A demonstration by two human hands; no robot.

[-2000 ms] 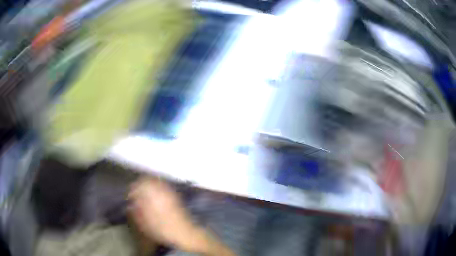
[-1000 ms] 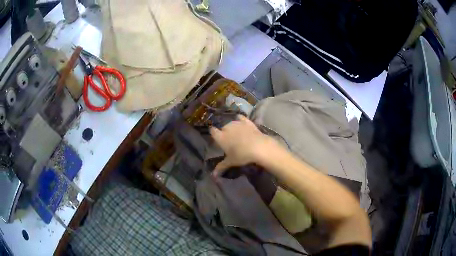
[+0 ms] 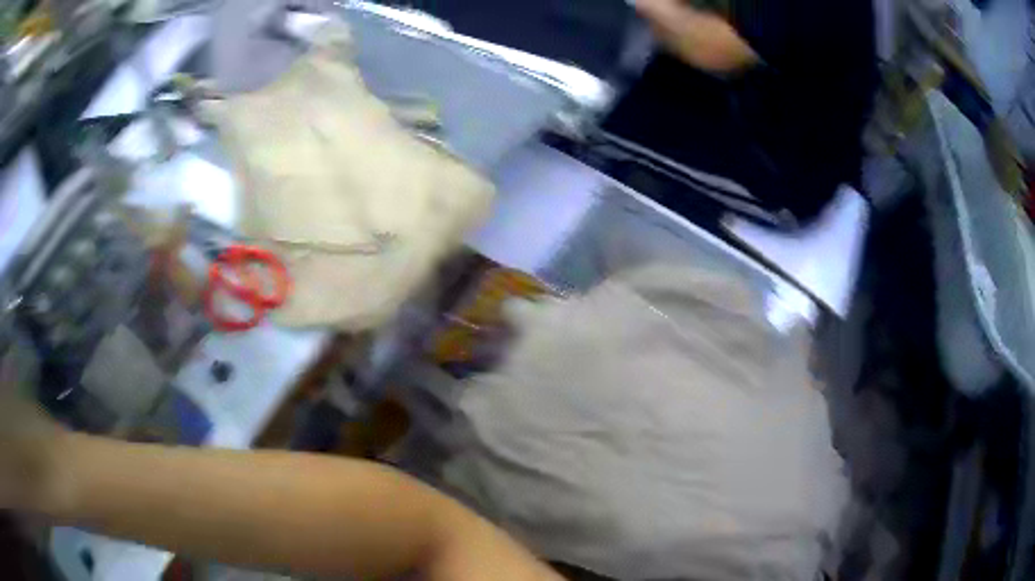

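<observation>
The view is blurred. A bare forearm, most likely my right, crosses the lower left. My right hand (image 3: pixel 25 456) is a blur at the left edge, partly cut off, and its fingers and any hold cannot be made out. My left hand is not in view. A large taupe cloth pile (image 3: pixel 670 420) lies spread at the lower middle and right, with no hand on it. The overlock machine (image 3: pixel 80 255) shows blurred at the left, beyond the forearm.
Red-handled scissors (image 3: pixel 246 287) lie on the white machine table (image 3: pixel 255 369) beside beige fabric pieces (image 3: pixel 352 204). A brown-orange frame (image 3: pixel 488 312) shows between table and taupe pile. Another person's hand (image 3: pixel 704 40) and dark clothing are at the top. A pale curved panel (image 3: pixel 987 250) stands at the right.
My right hand has left the dark cloth and moved left to the picture's edge. The taupe cloth now covers more of the middle. Earlier the view swung from the olive pile to this side.
</observation>
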